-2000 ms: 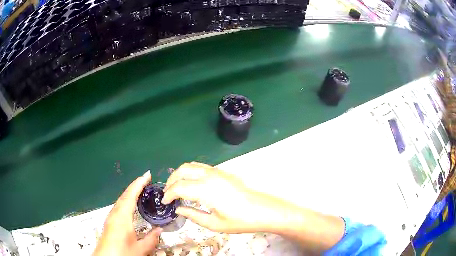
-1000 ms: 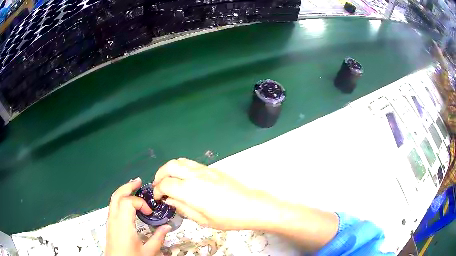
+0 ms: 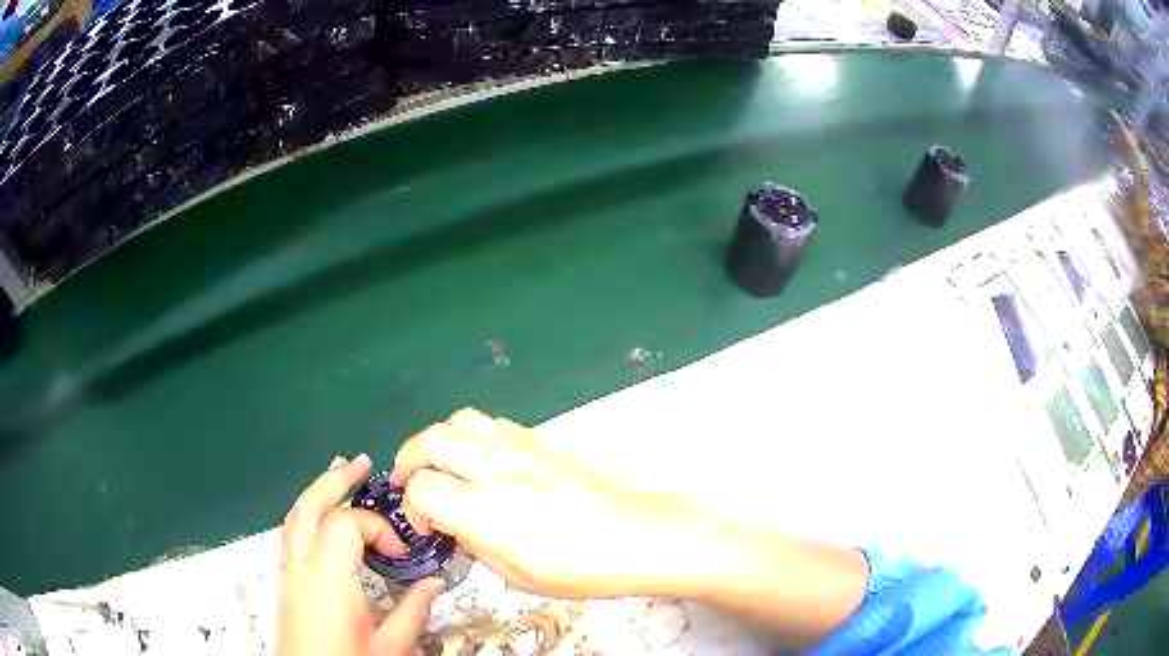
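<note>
A black cylindrical unit [image 3: 418, 554] stands on the near ledge, its round open end facing up. My left hand [image 3: 336, 551] is around its left side, with a finger over the open end and the thumb at its near rim. My right hand [image 3: 513, 506] is over its right side, with bent fingertips at the upper rim and inside of the end. The fingers hide part of the end, and whether they pinch a small part cannot be told. Two more black units stand upright on the green belt, a nearer one [image 3: 771, 241] and a farther one [image 3: 937, 187].
The green conveyor belt [image 3: 321, 308] curves across beyond the ledge, with small pale specks on it. Tall stacks of black trays [image 3: 423, 51] stand behind it. The white ledge [image 3: 795, 423] carries printed sheets at right. A blue frame or stool [image 3: 1113, 564] is at the lower right.
The two units on the belt and the specks have moved right and away. My left finger has moved over the open end of the held unit, and my right hand has shifted slightly left.
</note>
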